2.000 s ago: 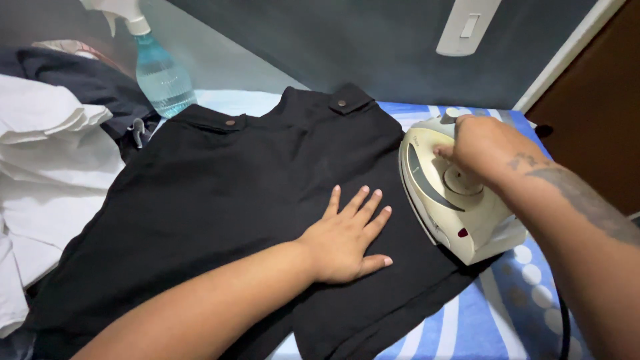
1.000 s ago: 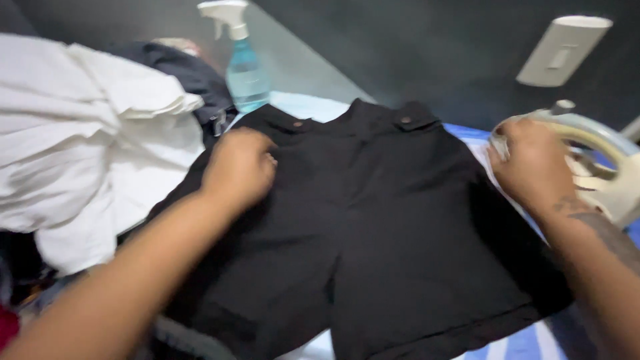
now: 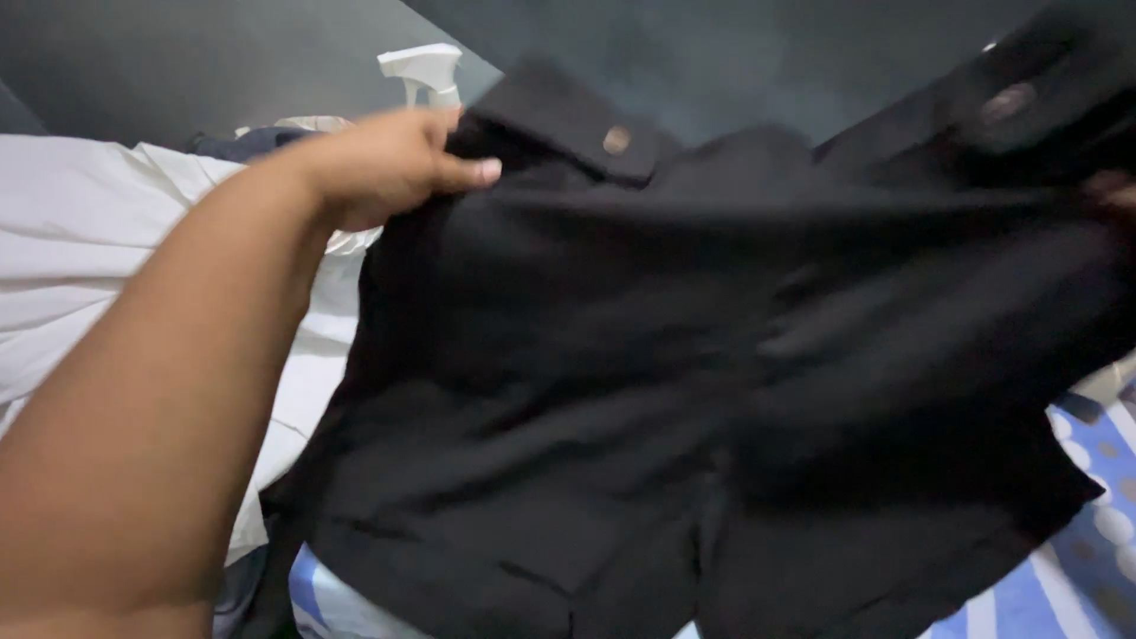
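A pair of black shorts (image 3: pixel 710 355) is stretched between my two hands, its waistband raised and its legs hanging over the patterned cloth. My left hand (image 3: pixel 399 164) grips the waist at the upper left, thumb toward the front of the fabric, beside a flap with a round button (image 3: pixel 616 139). At the right edge of the view only a blurred bit of my right hand (image 3: pixel 1111 191) shows, at the other side of the waist; the rest of it is hidden or cut off. A pale object, perhaps part of the iron (image 3: pixel 1105 383), peeks out below the shorts at the right.
White garments (image 3: pixel 71 257) lie heaped at the left, with dark cloth behind them. The white trigger head of a spray bottle (image 3: pixel 424 71) rises behind my left hand. Under the shorts lies a blue and white patterned cloth (image 3: pixel 1065 550). A dark grey wall (image 3: pixel 710 62) stands behind.
The iron, under my right hand two seconds ago, is no longer held up in view there. My hands have gone to the waist of the shorts, which have been lifted off the patterned cloth.
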